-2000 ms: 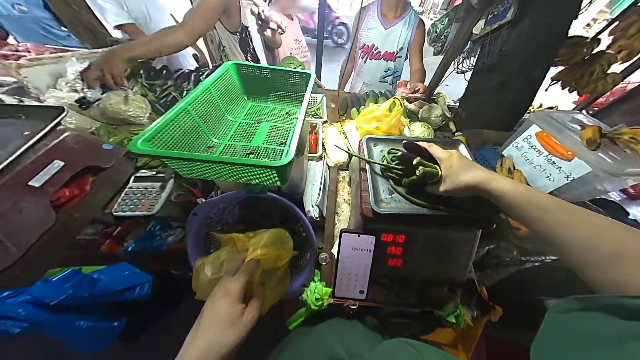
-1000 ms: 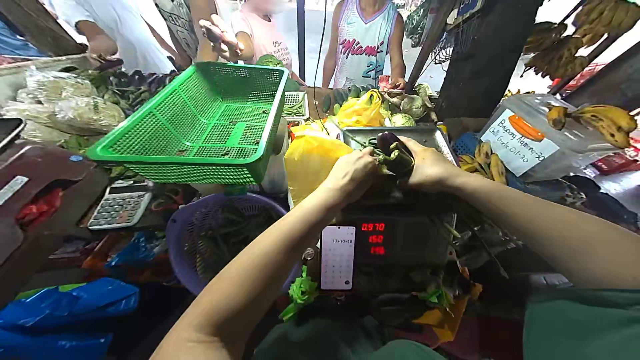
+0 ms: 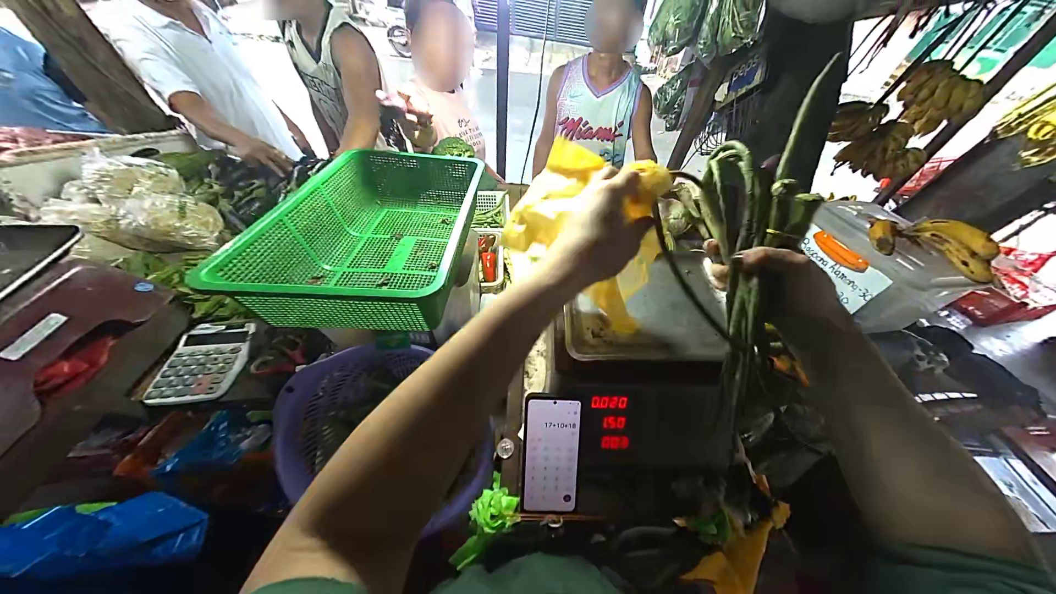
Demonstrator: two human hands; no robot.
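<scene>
Above the metal tray of a digital scale (image 3: pixel 660 322), my left hand (image 3: pixel 606 223) grips a yellow plastic bag (image 3: pixel 553 202), part of which hangs down onto the tray. To its right my right hand (image 3: pixel 771 280) is closed around a bundle of long green vegetables, string beans (image 3: pixel 742 305) with okra-like or other green pods (image 3: pixel 804 120) upright among them. The bundle is lifted off the tray. Red digits glow on the scale's front, and a smartphone (image 3: pixel 551 454) showing a calculator leans against it.
A green plastic basket (image 3: pixel 330 289) stands left of the scale, above a purple basket (image 3: pixel 289 429). A calculator (image 3: pixel 200 363) lies farther left. Bananas (image 3: pixel 949 239) rest on a plastic container (image 3: pixel 899 289) at right. Several people stand across the stall.
The vegetables have risen from the scale tray in my right hand. My left hand, at the vegetables one second ago, now holds the yellow bag. The digits on the scale have dropped.
</scene>
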